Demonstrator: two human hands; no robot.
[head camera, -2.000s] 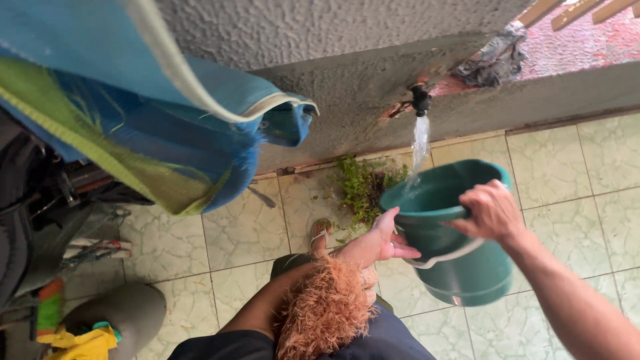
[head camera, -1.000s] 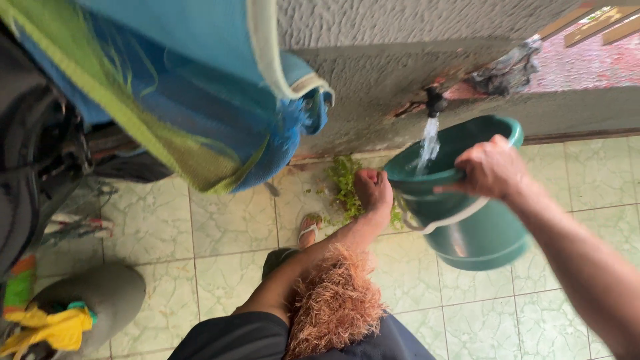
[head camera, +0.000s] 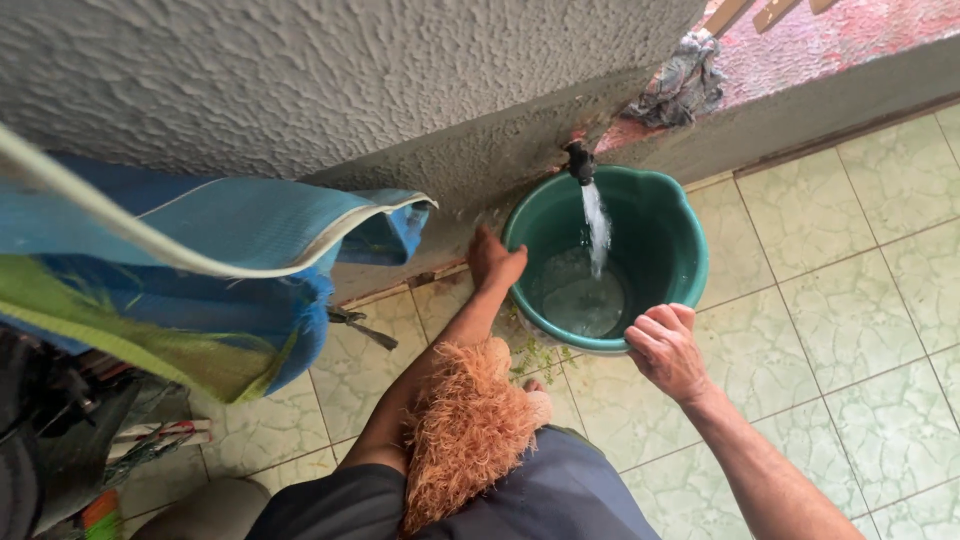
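Observation:
Water runs from a black wall tap (head camera: 580, 163) into a green plastic bucket (head camera: 690, 247), which has some water at its bottom. My right hand (head camera: 664, 349) grips the near right part of the bucket's rim, fingers curled over it. My left hand (head camera: 495, 259) is at the left side of the rim, thumb against it; its fingers lie partly behind the bucket, so their grip is unclear. A shaggy orange-brown fibrous thing (head camera: 472, 427) lies along my left forearm, against my body.
A rough grey wall (head camera: 337, 82) runs behind the tap, with a crumpled grey cloth (head camera: 679, 82) on its ledge. Blue and green fabric (head camera: 300, 240) hangs at left. A small green plant (head camera: 541, 356) grows below the bucket, by pale green floor tiles (head camera: 795, 330).
The bucket has moved under the tap and turned so its inside faces up to me. My right hand has shifted to the near rim. The white handle seen earlier is now out of sight.

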